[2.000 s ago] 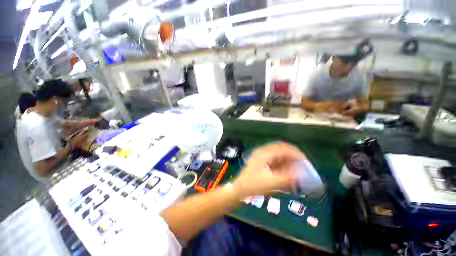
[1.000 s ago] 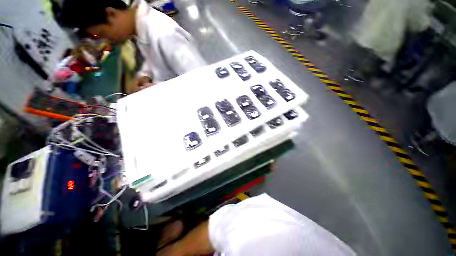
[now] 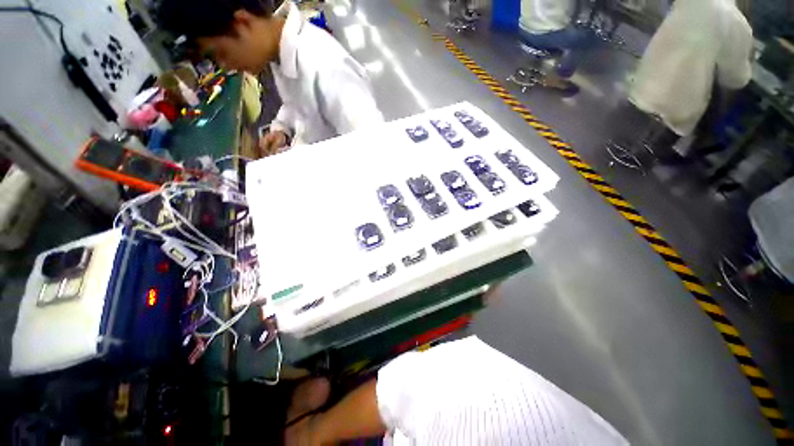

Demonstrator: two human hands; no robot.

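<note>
My right hand (image 3: 306,402) is low in the picture at the bench edge, dark and blurred, below the stacked trays. A dark line crosses near it; whether the fingers hold anything cannot be told. The forearm comes out of a white sleeve. My left hand is out of view. White stacked foam trays (image 3: 322,179) lie in front of me, with rows of dark watches (image 3: 429,195) in the top sheet's slots. More dark watches show along the edge of a lower sheet.
A blue power supply (image 3: 144,296) with red digits stands at left, with a white pad and dark pieces on top. White leads (image 3: 205,248) tangle beside it. An orange multimeter (image 3: 126,165) lies behind. A person (image 3: 326,83) sits beyond the trays. Yellow-black tape (image 3: 601,185) crosses the floor.
The view has swung right, from the green mat to the trays and aisle. My raised, blurred hand from the earliest frame is gone from there. Since one second ago, the trays sit slightly further right.
</note>
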